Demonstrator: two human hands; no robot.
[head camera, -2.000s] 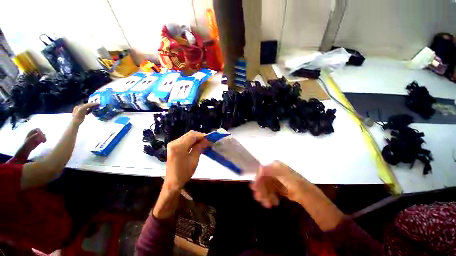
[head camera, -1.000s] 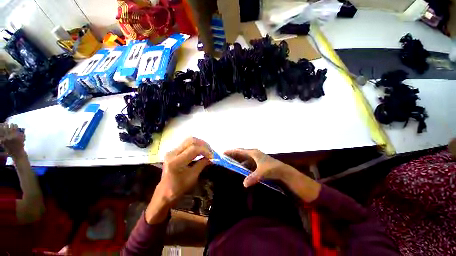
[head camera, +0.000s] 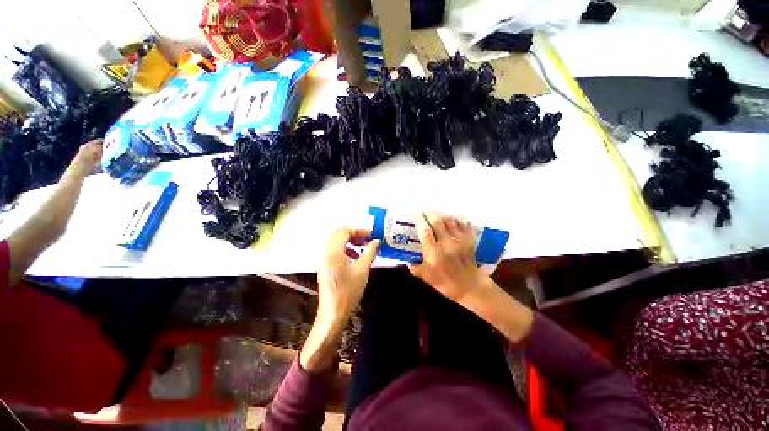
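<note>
A blue and white retail box (head camera: 396, 235) lies across the table's front edge, its printed face up. My left hand (head camera: 347, 268) pinches its left end between thumb and fingers. My right hand (head camera: 451, 252) lies over the box's middle and right part, fingers on the printed face. A blue flap shows beyond my right hand. The inside of the box is hidden. A long heap of black coiled cables (head camera: 362, 135) lies on the table behind my hands.
Another retail box (head camera: 152, 216) lies front left. A pile of blue-white boxes (head camera: 190, 109) is at left rear, with a neighbour's hand (head camera: 87, 157) beside it. A yellow strip (head camera: 620, 177) crosses the table at right, with more black cables (head camera: 687, 172) beyond. A patterned sleeve is at lower right.
The box has moved from above my lap to the table edge and turned from edge-on to printed face up. My right hand has come over it. The neighbour's arm has reached toward the box pile.
</note>
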